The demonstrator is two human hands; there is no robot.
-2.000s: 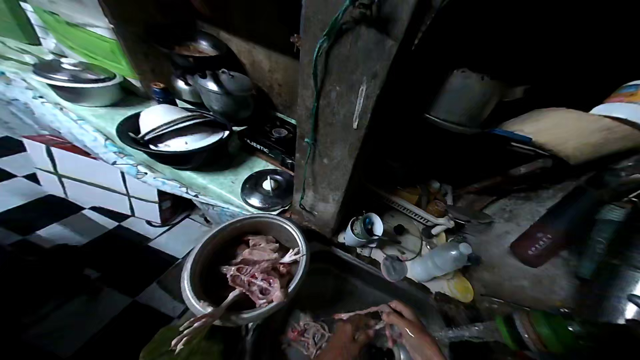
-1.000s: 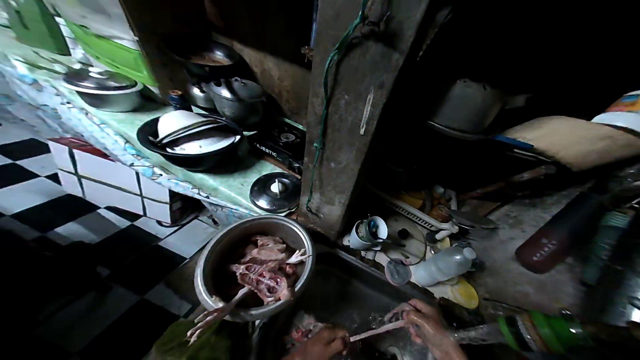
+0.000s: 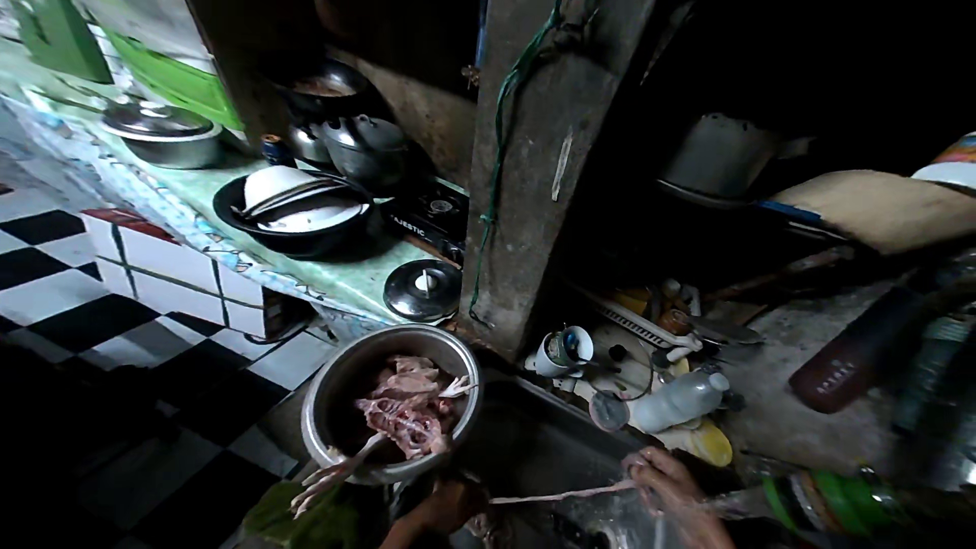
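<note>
Over a dark metal sink [image 3: 526, 438], a thin pale strip of what looks like gut [image 3: 564, 496] is stretched between my two hands. My left hand [image 3: 457, 503], in shadow at the bottom, grips its left end; my right hand [image 3: 663, 476] pinches the other end. Pale meat scraps [image 3: 484, 526] lie beside and below my left hand, partly hidden. A round metal pot [image 3: 316, 408] at the sink's left holds raw poultry pieces [image 3: 408, 404], with one foot [image 3: 332, 480] hanging over the rim.
Behind the sink stand a white mug [image 3: 553, 358] and a plastic bottle [image 3: 679, 404]. A concrete post [image 3: 526, 168] rises beyond the pot. On the green counter are a pot lid [image 3: 422, 290], a black basin [image 3: 293, 240] with plates and a stove [image 3: 427, 217]. Green bands [image 3: 831, 499] show at lower right.
My hands, close together two seconds ago, have moved apart, and the strip is stretched out between them. The poultry pieces in the pot have not moved.
</note>
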